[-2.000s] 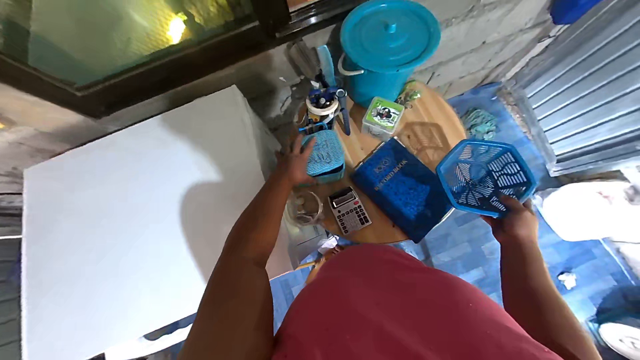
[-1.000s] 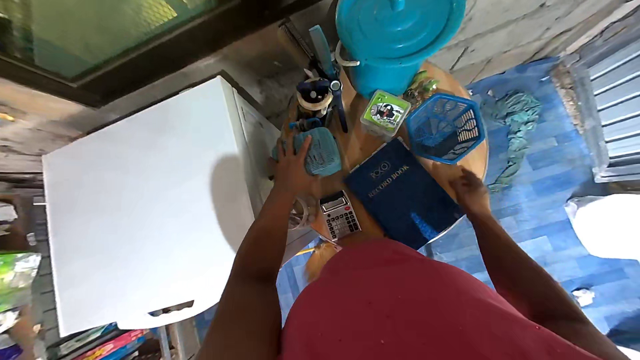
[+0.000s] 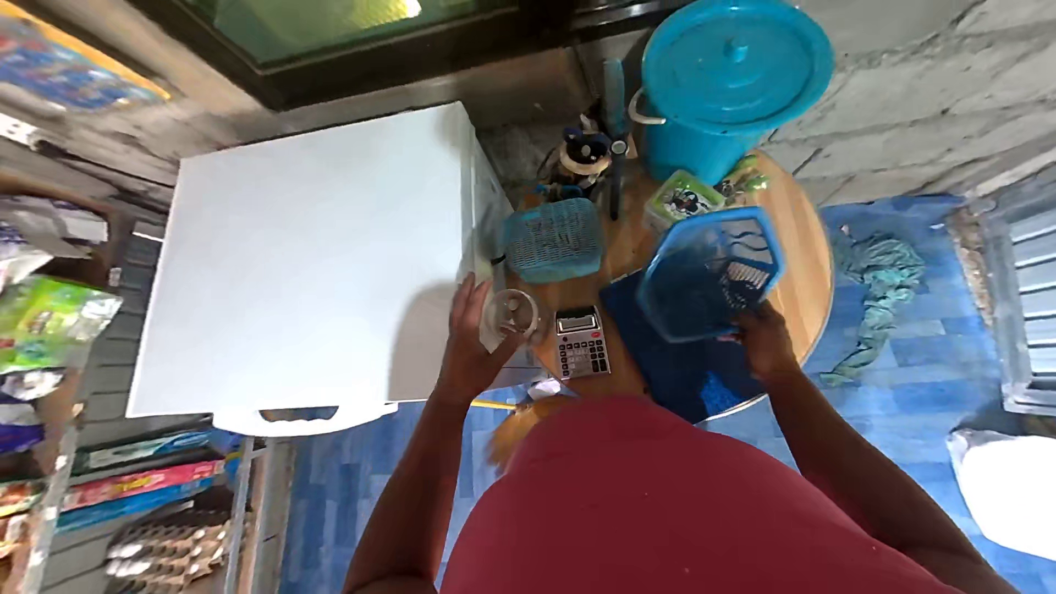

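My right hand [image 3: 767, 338] grips the lower right rim of a blue hexagonal plastic basket [image 3: 689, 289], which is raised over a dark blue record book [image 3: 709, 375]. My left hand [image 3: 478, 338], fingers apart, is beside a clear round container [image 3: 513, 312] at the edge of a white appliance; whether it touches the container I cannot tell. A calculator [image 3: 582, 342] lies between the hands on the round wooden table [image 3: 804, 247]. Behind it sits a teal plastic basket [image 3: 554, 239]. A green-lidded clear box [image 3: 683, 198] is behind the blue basket.
A large teal lidded bucket [image 3: 734, 74] stands at the table's back, beside a holder with pens and tools [image 3: 584, 153]. The white appliance top [image 3: 322, 272] fills the left. Green cloth [image 3: 883, 280] lies on the blue floor. Shelves with packets [image 3: 49, 330] are at far left.
The blue basket, standing on the table a second ago, is now lifted over the record book in my right hand. My left hand has moved from the teal basket toward the clear container.
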